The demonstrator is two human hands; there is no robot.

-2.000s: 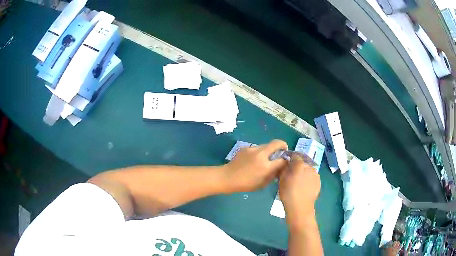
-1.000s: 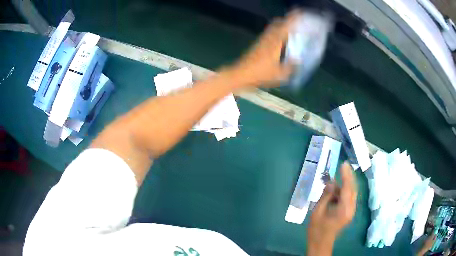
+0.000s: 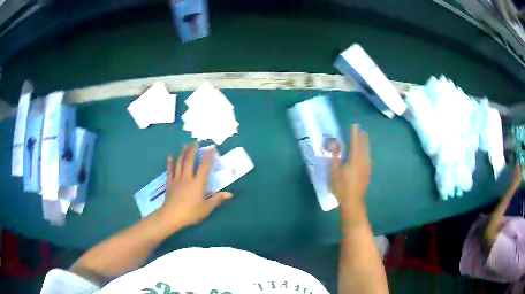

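Note:
My left hand (image 3: pixel 190 186) lies with spread fingers on top of a blue-and-white unit box (image 3: pixel 235 167), which is set at a slant; its middle is hidden. My right hand (image 3: pixel 351 172) is open, fingers extended, at the right side of a second unit box (image 3: pixel 314 129); any contact is unclear. Two loose piles of white leaflets, one at the left (image 3: pixel 154 106) and one fanned (image 3: pixel 210 115), lie near the metal strip. Limp pale aqua-white bagged products (image 3: pixel 449 132) are heaped at the right.
Stacked cartons (image 3: pixel 53 149) stand at the left, some flaps open. A box (image 3: pixel 371 80) lies across the pale metal strip (image 3: pixel 253 80). Another box (image 3: pixel 191 20) is on the dark green band beyond. A person in pink (image 3: pixel 498 247) is at the far right.
My left hand has come back from beyond the strip onto a box near me. The carried box is out of that hand, and one lies on the dark band. The view has turned.

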